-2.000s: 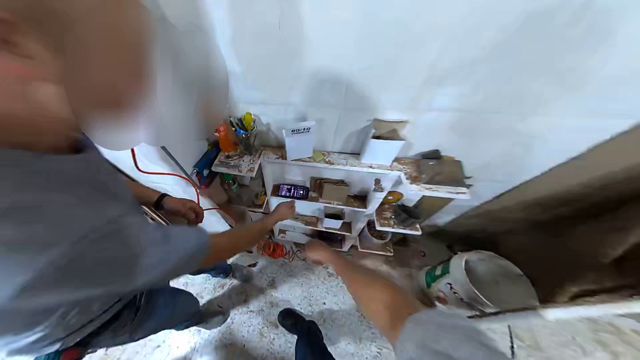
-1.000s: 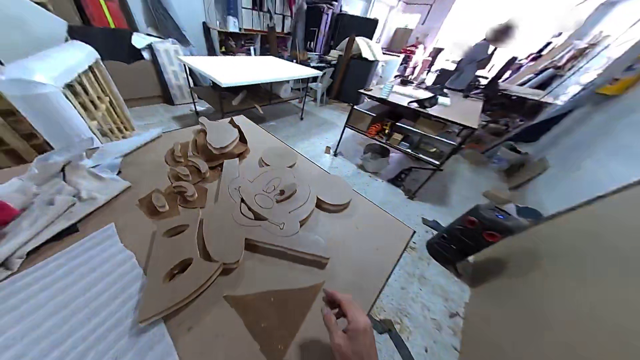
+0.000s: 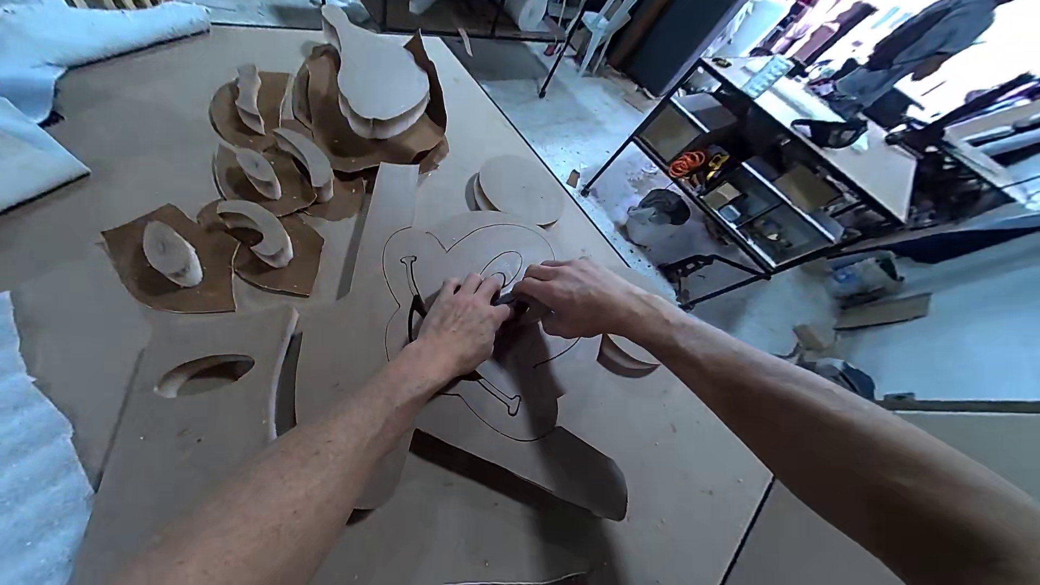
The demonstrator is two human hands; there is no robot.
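Observation:
A cartoon mouse face cut-out [image 3: 504, 410] with dark outlines lies on the brown-covered table. My left hand [image 3: 465, 321] rests on the middle of the face, fingers bent. Beside it on the right, my right hand [image 3: 573, 296] pinches a small dark object whose kind cannot be told; my fingers cover most of it. The two hands are close together. A round ear piece [image 3: 520, 191] lies above the face, and a curved piece sits partly behind my right forearm. Curved and oval foam-like cut-outs [image 3: 172, 253] rest on brown sheet pieces [image 3: 134, 258] at the upper left.
A flat board with an oval opening [image 3: 203, 414] lies at the left, near white fabric [image 3: 36, 479]. A brown strip [image 3: 528, 471] lies in front of the face. Beyond the table stand a metal-framed workbench [image 3: 853, 162] and a bucket [image 3: 656, 218]. A person [image 3: 918, 41] is at the far right.
The view has moved from a wall shelf to the table, then closer to the cut-outs. Both my hands are now on the mouse face; one second ago, one hand showed near the table's front edge.

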